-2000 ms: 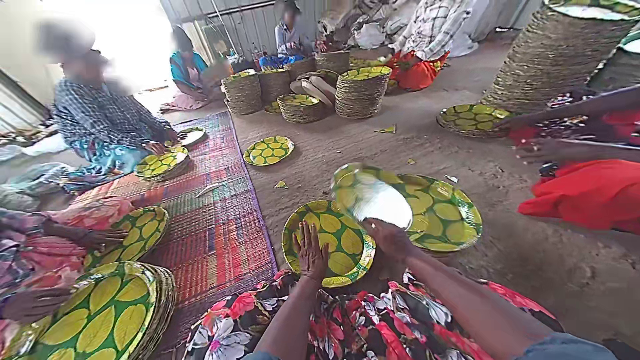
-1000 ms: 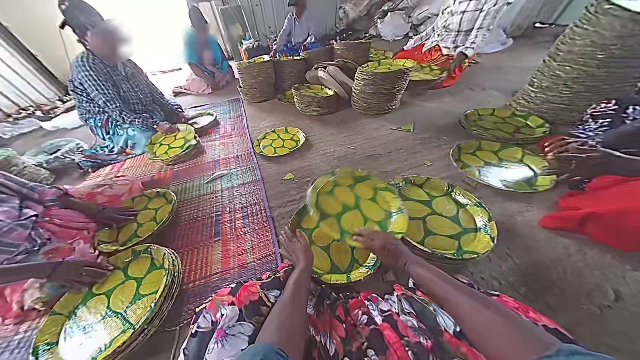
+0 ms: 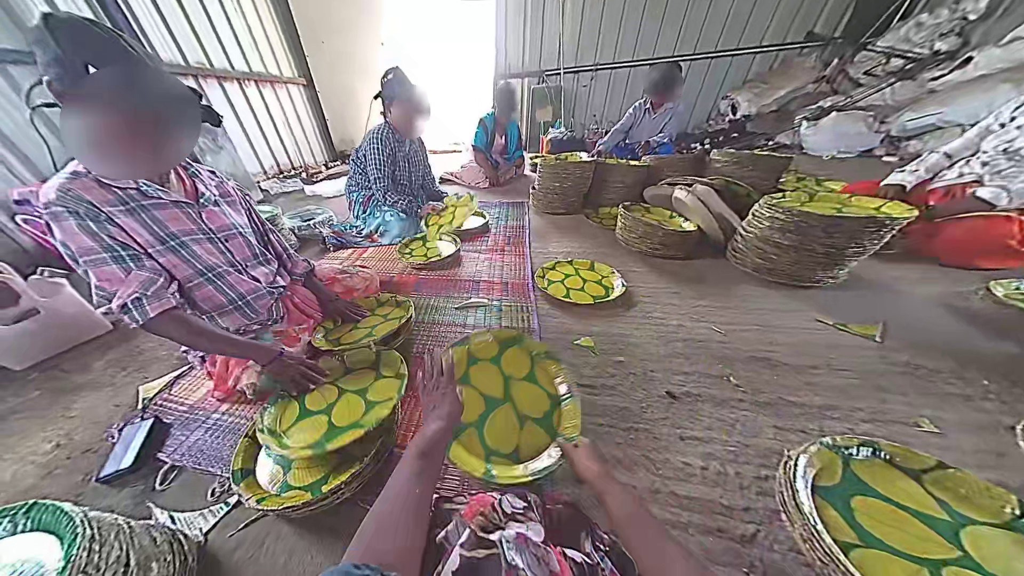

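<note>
A round plate with a green and yellow leaf pattern (image 3: 508,408) is held up in front of my lap, its patterned face toward me. My right hand (image 3: 588,464) grips its lower right rim. My left hand (image 3: 440,396) is at its left edge, fingers raised and apart; whether the palm touches the rim is hard to tell. To the left, a co-worker's hand rests near a patterned plate (image 3: 344,400) tilted over a stack of plates (image 3: 276,496). More patterned plates with woven twig sides (image 3: 904,512) sit on the ground at the lower right.
A red woven mat (image 3: 488,292) runs away at the left, with co-workers seated along it. One patterned plate (image 3: 580,280) lies on the floor ahead. Stacks of twig-sided plates (image 3: 808,244) stand behind. A phone-like flat device (image 3: 126,448) and a round woven basket (image 3: 132,544) are at the lower left.
The view has turned left. A plate is now raised upright between my hands; one second ago my right hand held a plate tilted above another in front of me.
</note>
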